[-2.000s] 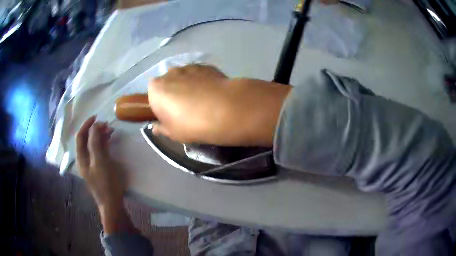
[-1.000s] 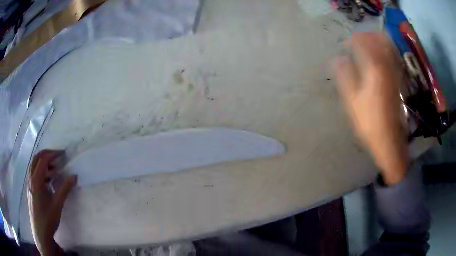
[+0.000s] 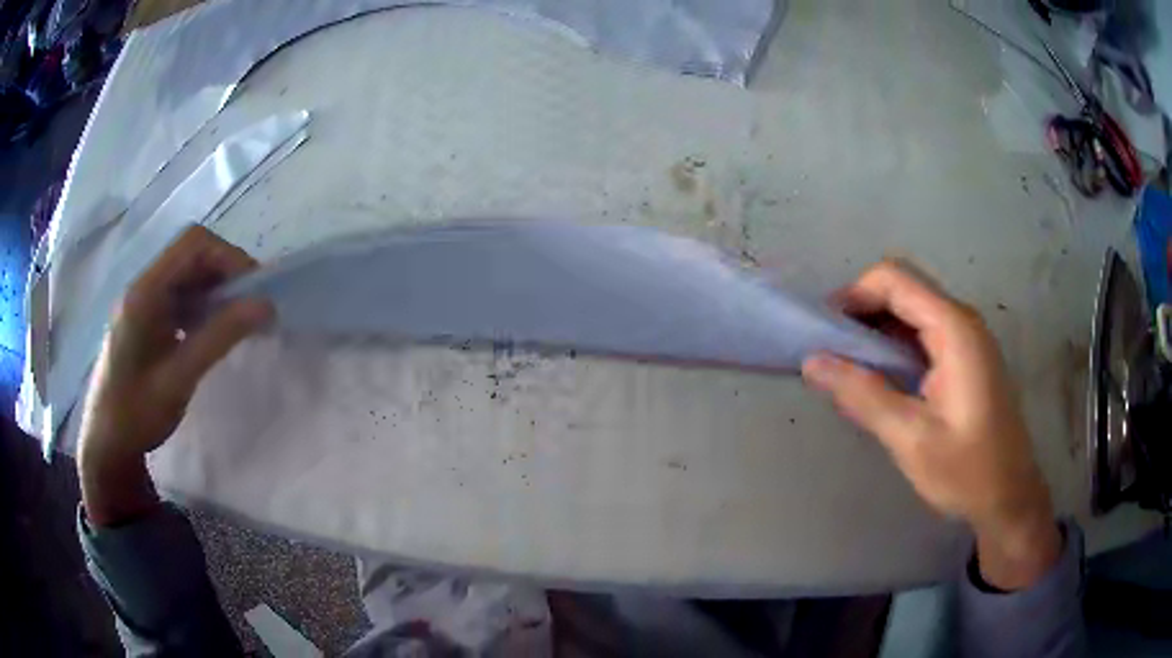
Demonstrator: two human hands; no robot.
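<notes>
A grey-lilac curved collar piece [image 3: 514,289] stretches across the middle of the view, its upper edge bowed and its ends tapered. My left hand [image 3: 174,334] pinches its left end between thumb and fingers. My right hand [image 3: 932,386] pinches its right end the same way. The piece looks slightly blurred and seems lifted off the pressing table [image 3: 617,501]; how far cannot be told. Both hands are bare, and the fingertips are partly hidden by the cloth.
The iron [image 3: 1121,386] stands at the right edge, cut off by the frame. Scissors with red-and-black handles [image 3: 1092,148] lie far right. Shiny whitish strips [image 3: 231,167] lie at the left. A larger grey-lilac panel [image 3: 668,32] lies at the far side.
The iron, earlier held in my right hand, now stands at the right. My right hand has come back left and taken the collar piece's right end. The piece has been raised by both ends.
</notes>
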